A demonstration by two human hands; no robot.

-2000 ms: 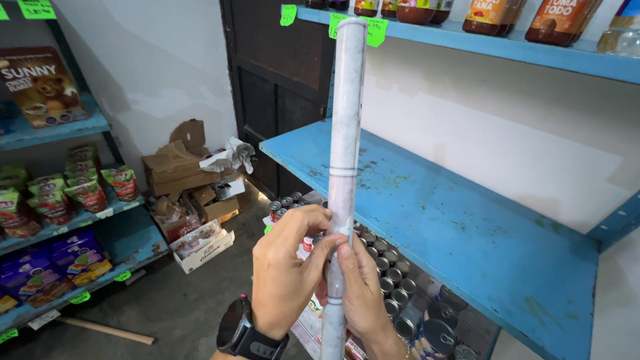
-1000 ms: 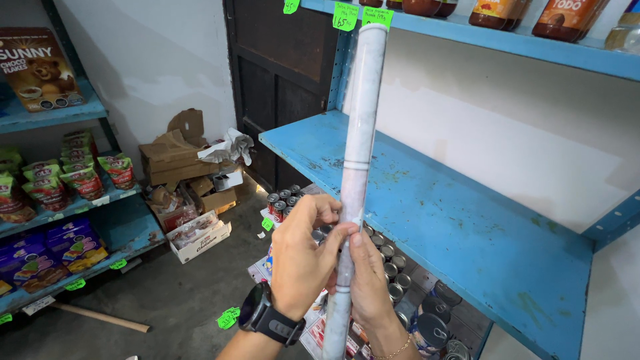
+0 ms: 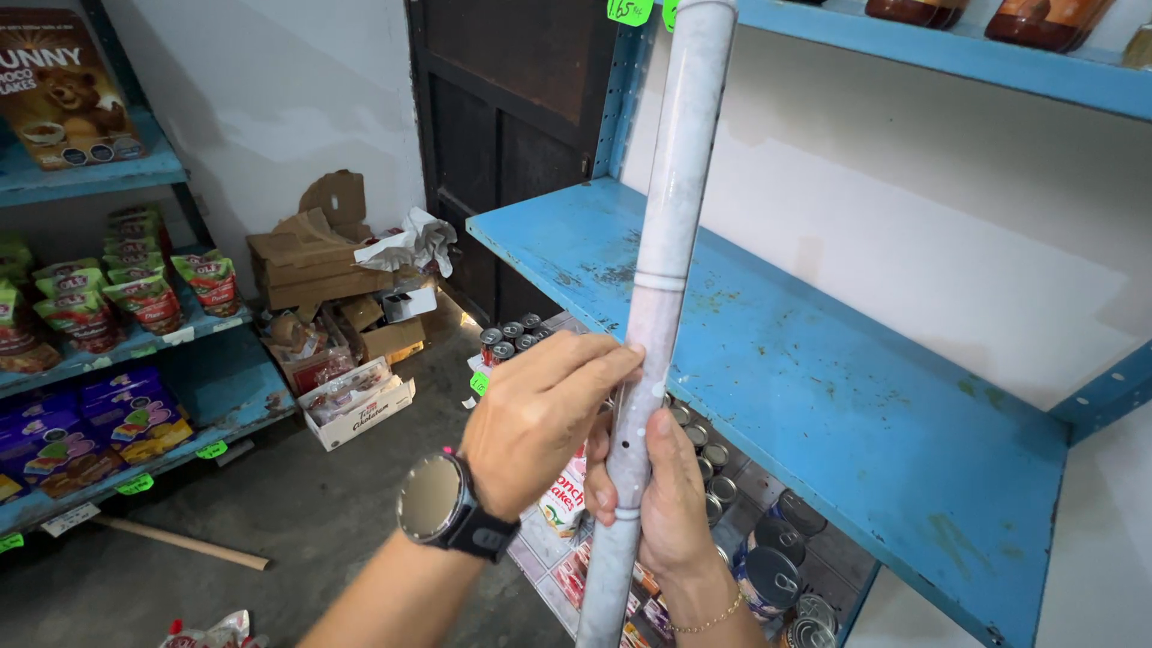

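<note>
A long roll of pale grey marbled sheet point(image 3: 670, 207), glossy like plastic wrap, stands nearly upright in front of me and tilts slightly right at its top. My right hand point(image 3: 661, 495) is wrapped around its lower part, thumb on the near side. My left hand point(image 3: 549, 405), with a black watch on the wrist, touches the roll's left side with its fingertips; whether it pinches anything there cannot be made out. Behind the roll is a blue metal shelf board point(image 3: 810, 360) with scuffed paint. The roll's lower end runs out of view.
Below the blue board, a lower shelf holds cans point(image 3: 769, 576) and packets. Jars point(image 3: 1044, 22) stand on the upper shelf. At left, shelving carries pouches point(image 3: 148, 301) and a cereal bag point(image 3: 67, 90). Cardboard boxes point(image 3: 306, 256) lie by the dark door point(image 3: 504, 117); a wooden stick point(image 3: 180, 542) lies on the floor.
My left hand's fingers have shifted from beside my right thumb to slightly higher on the roll, apart from it. My right hand still holds the roll.
</note>
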